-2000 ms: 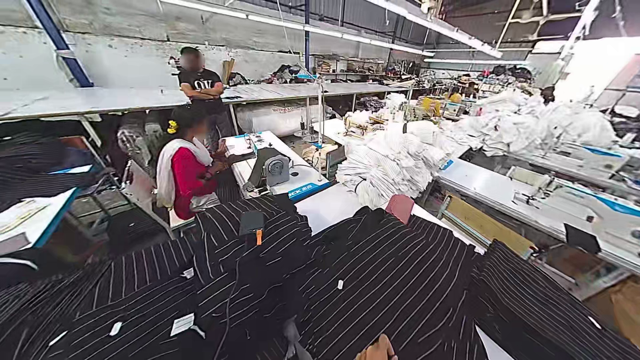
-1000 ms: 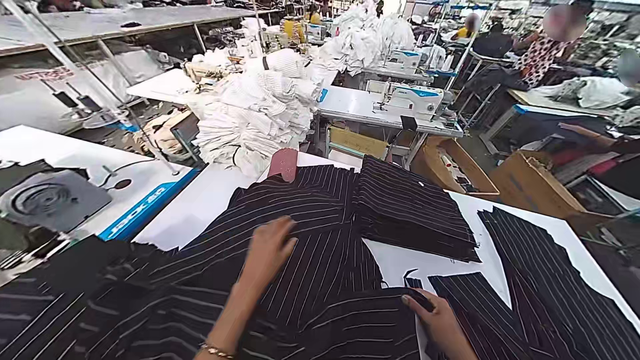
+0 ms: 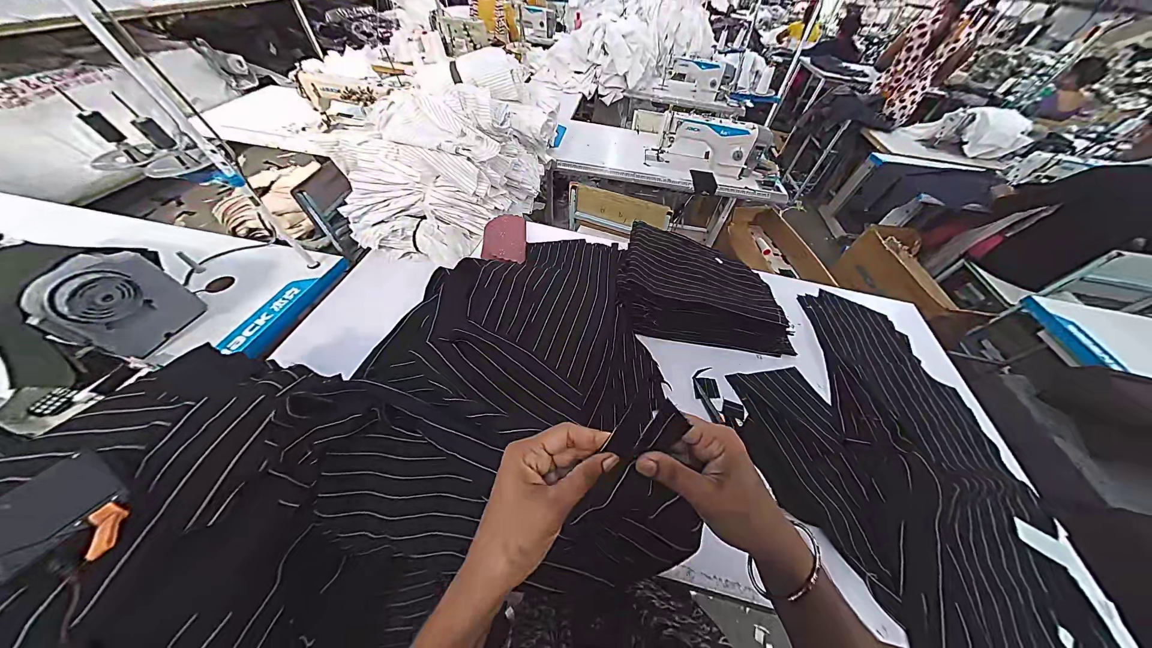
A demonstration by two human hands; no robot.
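Observation:
Both hands meet at the near middle over black pinstriped fabric (image 3: pixel 531 315). My left hand (image 3: pixel 553 477) pinches an edge of this cloth between thumb and fingers. Just to its right, my right hand (image 3: pixel 711 477) grips the same folded edge, with the thumb on the near side. A neat stack of pinstriped pieces (image 3: pixel 702 288) lies beyond the hands, and more pinstriped pieces (image 3: pixel 864 450) spread over the table's right side. Scissors (image 3: pixel 706 400), partly covered, lie beyond the right hand. A black device with an orange part (image 3: pixel 106 529) rests on the fabric at the lower left.
A sewing machine table (image 3: pixel 315 306) with blue edging adjoins at left. Beyond the white worktable (image 3: pixel 315 328) stand a heap of white garments (image 3: pixel 441 153), another sewing machine (image 3: pixel 711 139) and cardboard boxes (image 3: pixel 891 270). A person in a patterned garment (image 3: pixel 927 63) is at the far right.
The view has swung right and down since the earliest frame. My left hand, spread on the fabric a second ago, has come beside my right hand, and both now hold a cloth edge.

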